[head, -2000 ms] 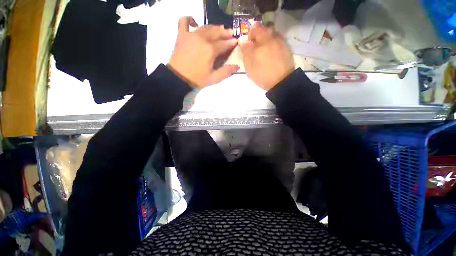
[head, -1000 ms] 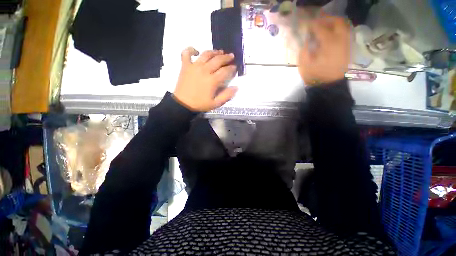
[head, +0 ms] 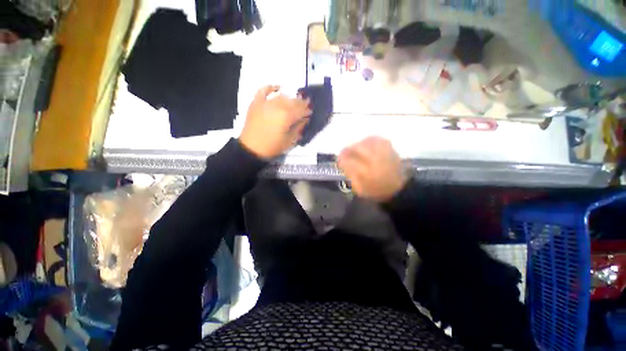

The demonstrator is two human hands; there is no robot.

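Note:
My left hand (head: 274,123) holds a black fabric piece (head: 318,110) between thumb and fingers, left of the needle plate; the piece is curved and tilted. My right hand (head: 374,168), slightly blurred, is over the table's front edge with its fingers drawn together. A small narrow black strip (head: 326,158) shows at its fingertips and looks pinched there. A stack of flat black cut pieces (head: 199,82) lies at the left of the table. A pile of ridged black pieces (head: 230,14) is cut off by the top edge. The needle is not clearly visible.
The machine head (head: 439,17) spans the upper right, with a lit blue panel (head: 607,49). Red-handled snips (head: 473,124) and pale scraps (head: 439,82) lie right of centre. A ruler strip (head: 158,162) runs along the front edge. A blue basket (head: 559,260) stands lower right.
My right hand has come back from the machine arm to the front edge. My left hand has lifted and bent the black piece that lay flat by the plate. The view has shifted, showing more table top.

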